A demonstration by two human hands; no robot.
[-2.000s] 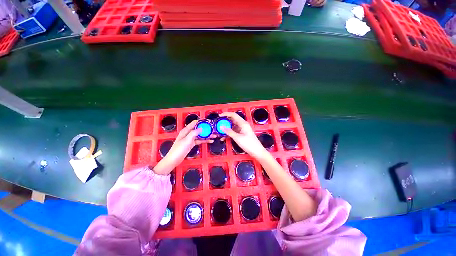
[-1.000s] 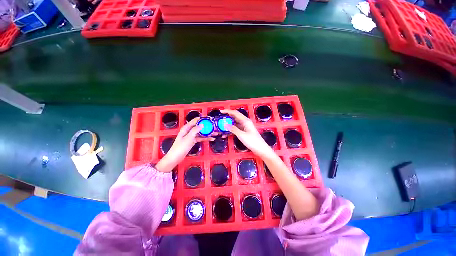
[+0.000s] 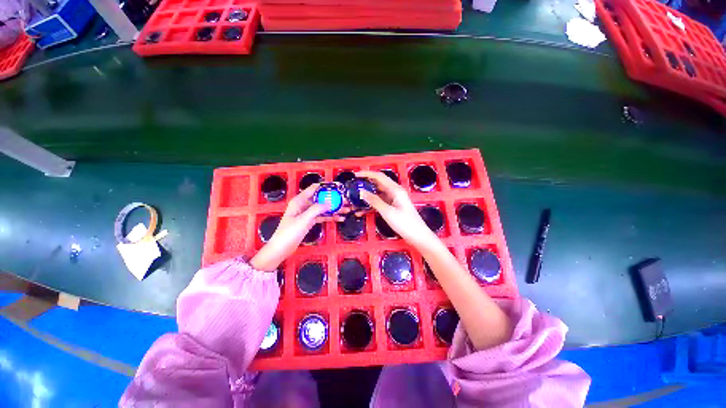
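My left hand (image 3: 298,218) holds a round watch body with a lit blue screen (image 3: 327,199) above the red compartment tray (image 3: 227,233). My right hand (image 3: 392,205) holds a second watch body (image 3: 362,192) beside it, its screen dark. The two watch bodies are side by side, close together or touching. Most tray pockets hold dark watch bodies. One in the front row (image 3: 313,331) is lit white, and another lit one at its left is partly hidden by my left sleeve. Two pockets at the tray's back left are empty. My right forearm covers some pockets.
A tape ring (image 3: 136,223) with white paper (image 3: 141,254) lies left. A black pen (image 3: 540,245) and black box with cable (image 3: 653,288) lie right. Beyond are a loose watch body (image 3: 453,93), stacked red trays (image 3: 358,14) and red trays at back left (image 3: 197,26) and right (image 3: 677,52).
The screen of the watch body in my right hand has gone from lit blue to dark. Both hands keep nearly the same hold. The view has shifted slightly.
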